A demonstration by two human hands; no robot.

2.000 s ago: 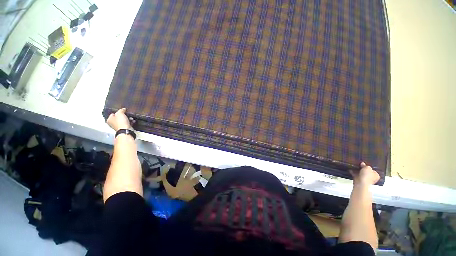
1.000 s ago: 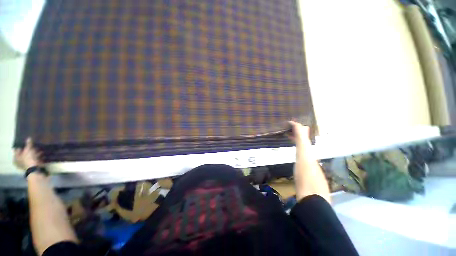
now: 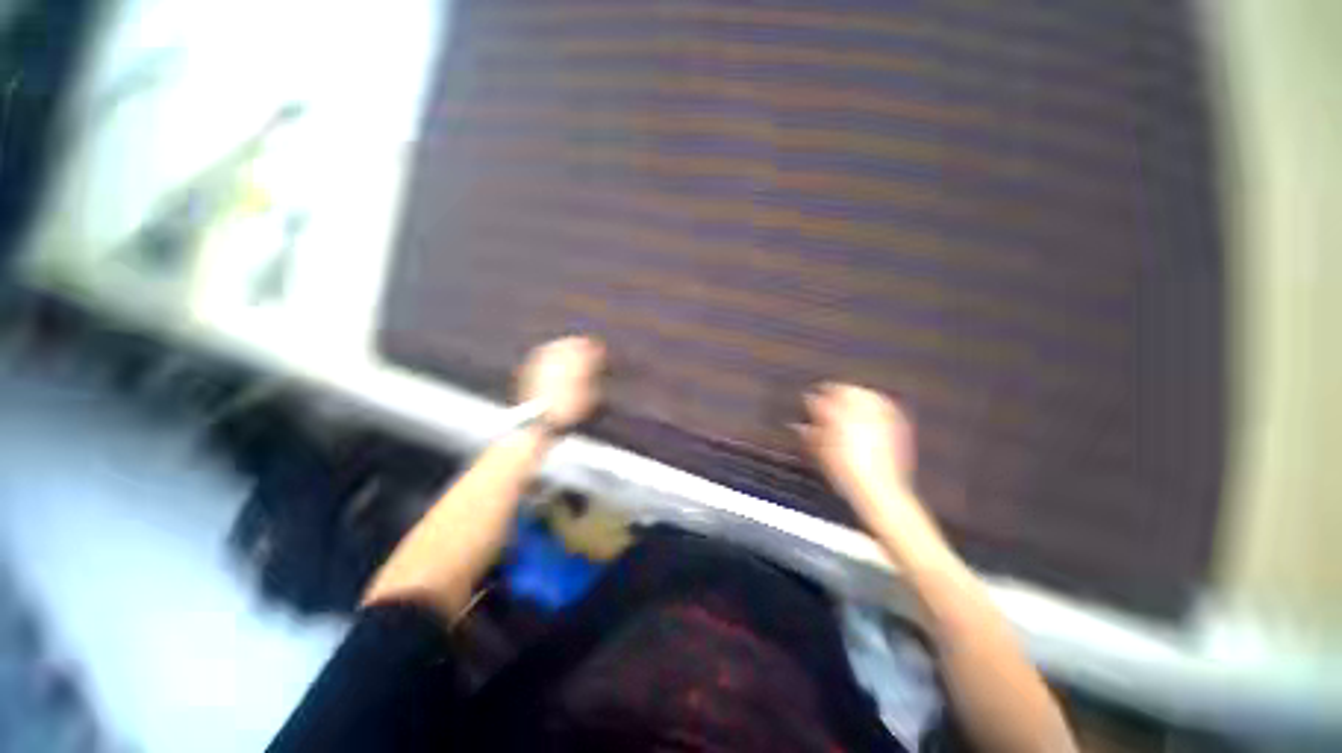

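The plaid fabric stack [image 3: 824, 221] lies on the cutting table, its near edge along the table rim. The frame is strongly blurred, so the checks show only as streaks. My left hand [image 3: 564, 380] is at the near edge, left of the middle, with a band on the wrist. My right hand [image 3: 861, 437] is over the near part of the cloth, right of the middle. The blur hides whether either hand's fingers pinch the cloth.
The white table rim [image 3: 707, 508] runs slanting down to the right. Blurred grey and yellow items [image 3: 253, 199] lie on the table at the left. Tan paper [image 3: 1295, 294] covers the table at the right. A blue bag [image 3: 552, 565] and dark scraps are below the table.
Both hands have left the stack's two near corners and are now closer together near the middle of its near edge. The camera view has swung and tilted.
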